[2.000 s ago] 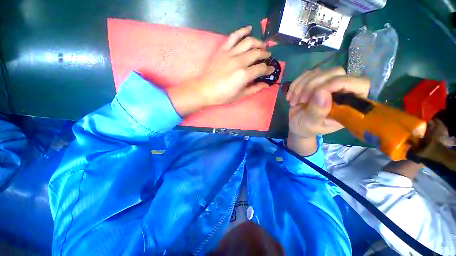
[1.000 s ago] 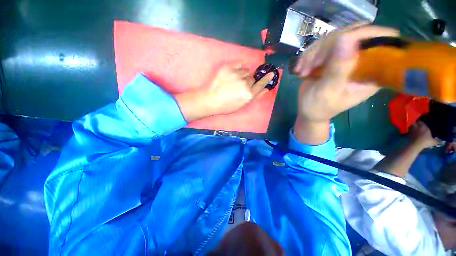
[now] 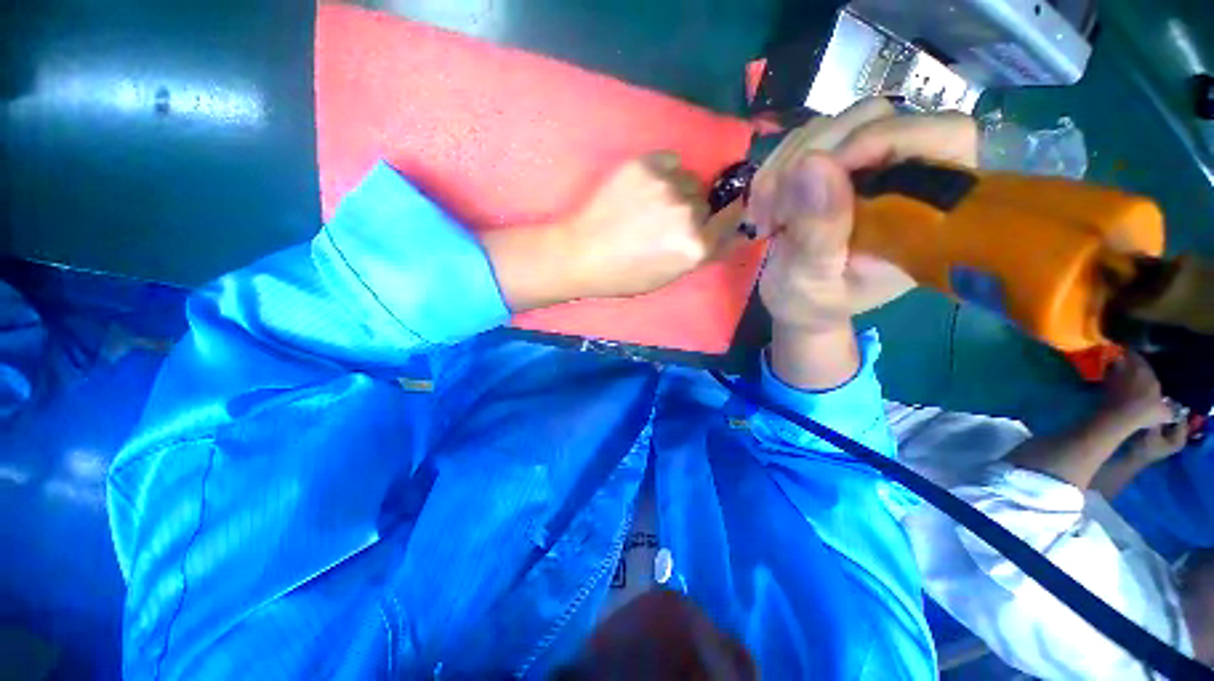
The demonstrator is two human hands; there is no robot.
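A small round black housing lies at the right edge of the salmon-red mat, partly hidden by my fingers. My left hand rests on the mat with its fingertips against the housing and holds it. My right hand grips the orange electric screwdriver, which points left. The tool's front end is at the housing beside my left fingertips. The bit tip and any screw on it are too small or hidden to tell.
The screw feeder stands behind my right hand, with a clear plastic bag beside it. A red bin shows partly below the screwdriver. A neighbour's white sleeve and hands are at the right. A dark strap crosses the lower right.
From one second ago, my right hand has moved from near the feeder down and left to the housing with the screwdriver. My left hand stays at the housing. The view has shifted slightly.
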